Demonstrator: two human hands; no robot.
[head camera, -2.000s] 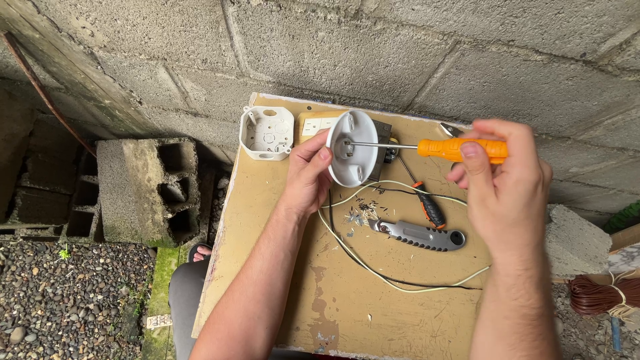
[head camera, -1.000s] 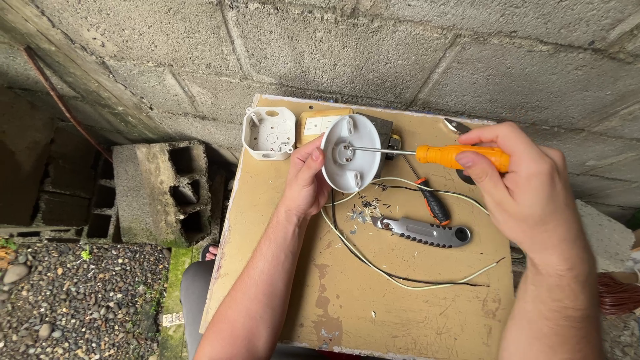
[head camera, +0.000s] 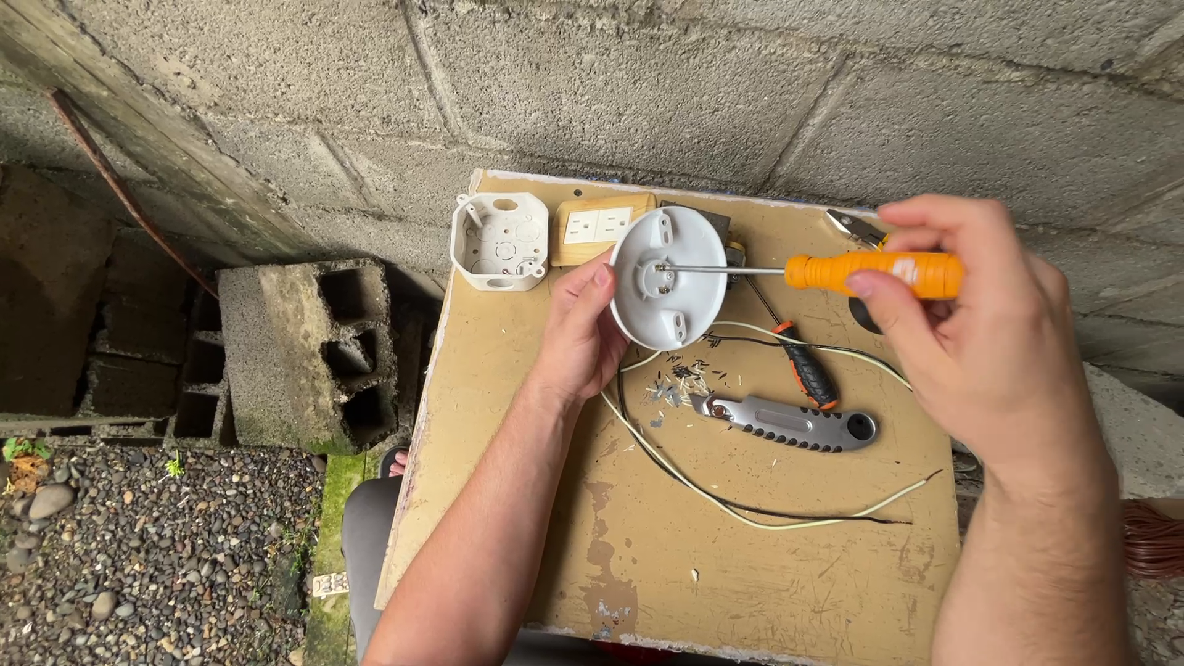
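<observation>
A round white plastic lampholder base (head camera: 647, 319) is gripped at its left edge by my left hand (head camera: 583, 324), its hollow back turned to the right. My right hand (head camera: 971, 324) holds the orange handle of a screwdriver (head camera: 832, 273), whose shaft runs left to a screw terminal near the middle of the base. A white and a black wire (head camera: 666, 472) curve over the board below the base; where they begin is hidden. Right of my left hand lie a grey utility knife (head camera: 795, 424) and a black and orange screwdriver (head camera: 809, 372).
A white octagonal junction box (head camera: 499, 242) and a wood-coloured outlet plate (head camera: 601, 227) stand at the back of the worn board (head camera: 768, 583). Pliers (head camera: 856, 227) lie at the back right. Wire scraps (head camera: 680, 384) are scattered near the knife. A concrete block wall (head camera: 610, 92) rises behind.
The base and the screwdriver stay together in my hands, with the tip still at the base's middle. My right hand's fingers have shifted on the orange handle.
</observation>
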